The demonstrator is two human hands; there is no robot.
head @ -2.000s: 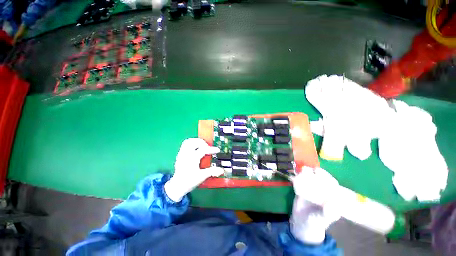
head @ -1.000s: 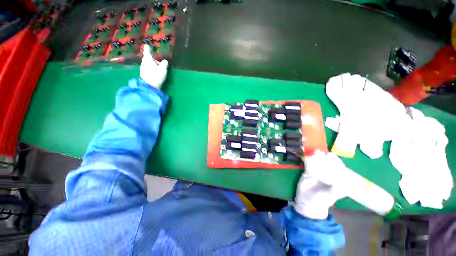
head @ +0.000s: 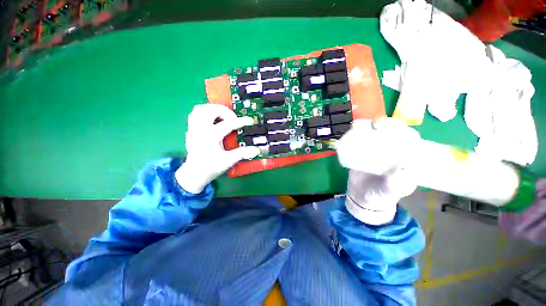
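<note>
A green circuit board (head: 293,103) with groups of black blocks lies slightly tilted on an orange-red pad (head: 366,89). White lines show between several blocks. My gloved left hand (head: 211,145) is at the board's left edge, thumb and fingertips touching its lower left part. My gloved right hand (head: 378,156) is closed around a white glue syringe (head: 470,175) with a green end cap (head: 525,188). The needle points left at the board's lower right group; its exact tip is hard to make out.
Crumpled white cloths (head: 434,54) lie right of the pad, with a pale yellow-ended tube (head: 408,107) beside them. A tray of small boards (head: 57,24) is at the upper left on the dark conveyor. A purple sleeve (head: 527,218) shows at the right edge.
My left hand has come back from the tray of small boards to the board's left edge. The view has shifted closer, and the board and pad now sit turned slightly.
</note>
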